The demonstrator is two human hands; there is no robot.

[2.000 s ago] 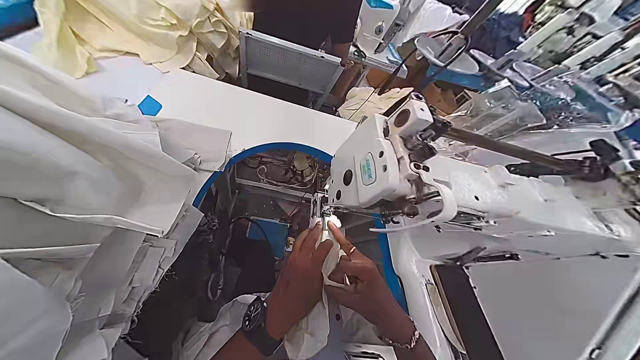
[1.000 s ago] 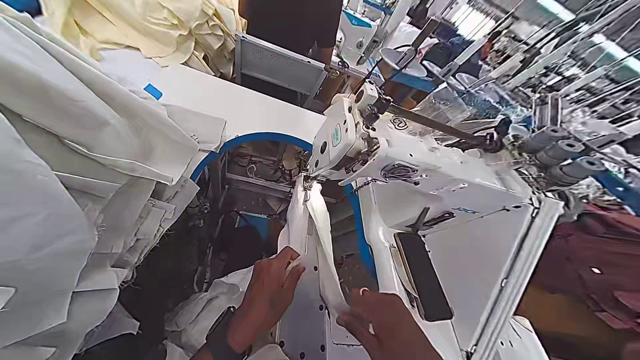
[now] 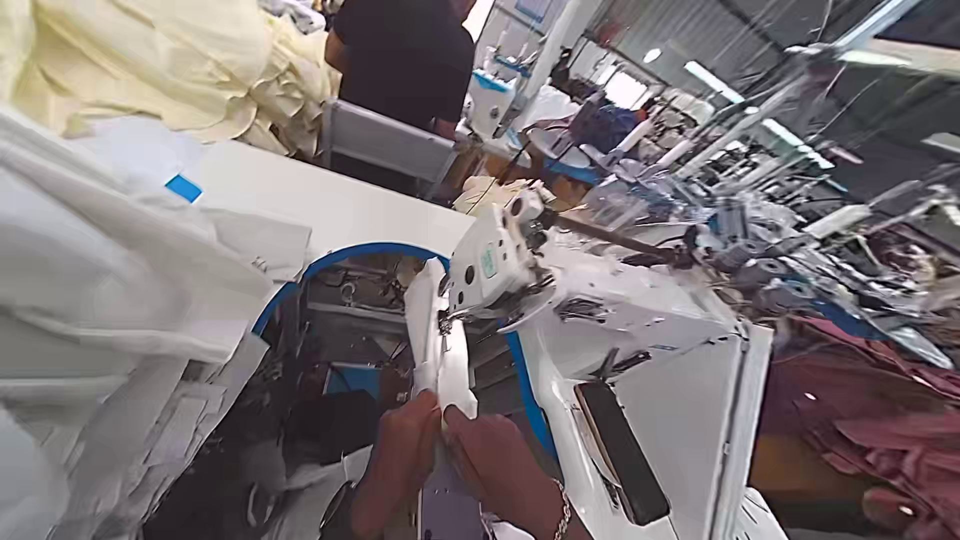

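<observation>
A strip of white fabric (image 3: pixel 454 367) runs from under the needle area of a white industrial sewing machine (image 3: pixel 487 262) down to my hands. My left hand (image 3: pixel 401 450) pinches the fabric's left edge close to its lower end. Right beside it, my right hand (image 3: pixel 499 457) pinches the right edge between thumb and fingers. Both hands are below the machine head, over its narrow bed. Part of the fabric reaches beyond the needle area at the far side. The fingertips are partly blurred.
Stacked white fabric pieces (image 3: pixel 112 285) lie at left, yellow fabric (image 3: pixel 165 67) behind them. A blue-edged table cutout (image 3: pixel 360 249) surrounds the machine's left side. A phone-like dark object (image 3: pixel 622 454) rests on the machine's right side. A person (image 3: pixel 405 60) stands beyond the table.
One second ago my hands were apart on the fabric, nearer to me; now they are close together and nearer the needle. The view has tilted upward.
</observation>
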